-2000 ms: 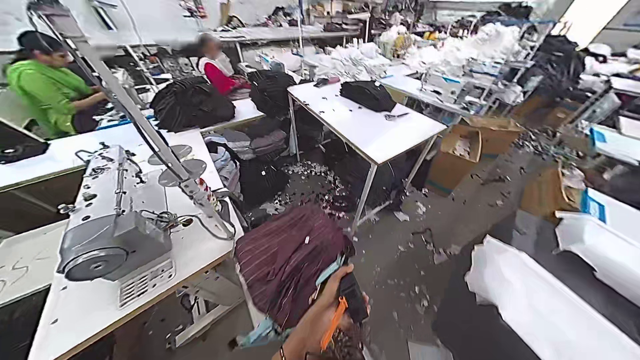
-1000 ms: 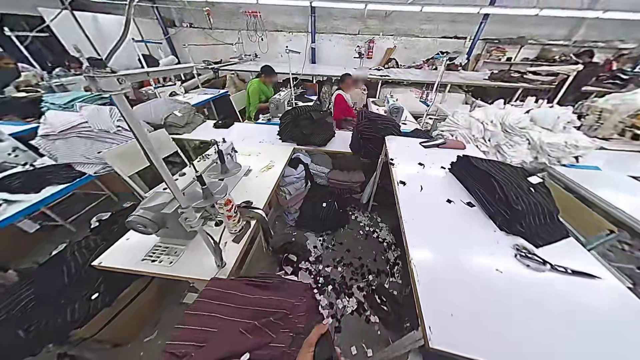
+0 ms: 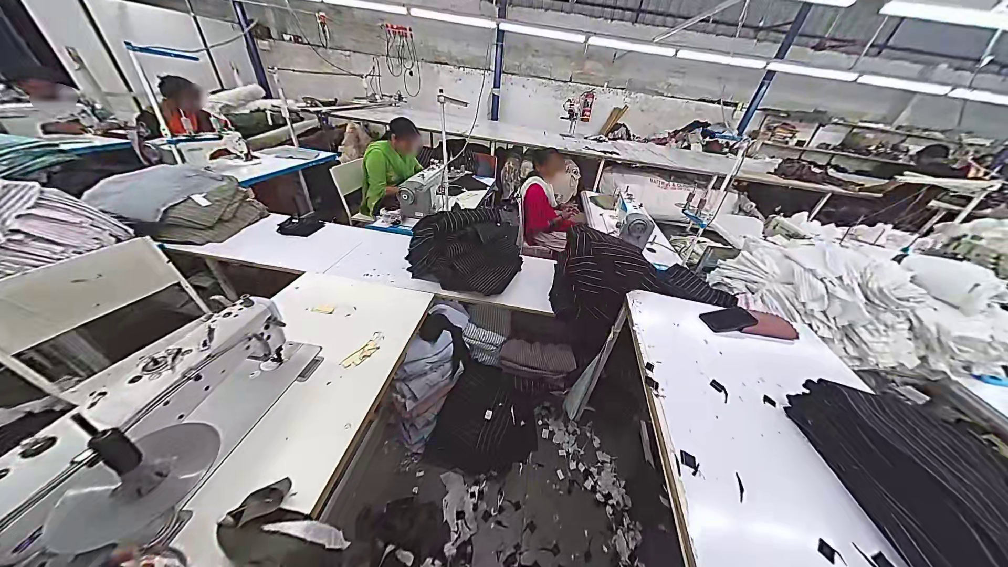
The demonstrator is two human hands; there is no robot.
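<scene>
Neither my left hand nor my right hand can be made out in the present view. Low at the left is an industrial sewing machine (image 3: 228, 339) on a white table (image 3: 346, 315), with a dark cloth piece (image 3: 268, 531) at the table's near edge. A stack of black striped fabric (image 3: 906, 465) lies on the white table (image 3: 732, 441) at the right, among small black scraps. Farther back on that table, a phone (image 3: 728, 319) rests beside a brown pouch (image 3: 772, 325). Black striped bundles (image 3: 465, 250) sit on the cross table ahead.
Between the tables, folded garments (image 3: 429, 378) and a black striped bundle (image 3: 484, 417) lie low down, with scraps (image 3: 587, 472) strewn over the floor. Two people (image 3: 390, 165), (image 3: 543, 201) sit at sewing machines beyond. White fabric (image 3: 850, 291) is heaped at the right.
The view has swung and moved toward the gap between the tables. The maroon striped bundle and the hand at it, seen earlier, are out of view. Scissors seen earlier on the right table no longer show.
</scene>
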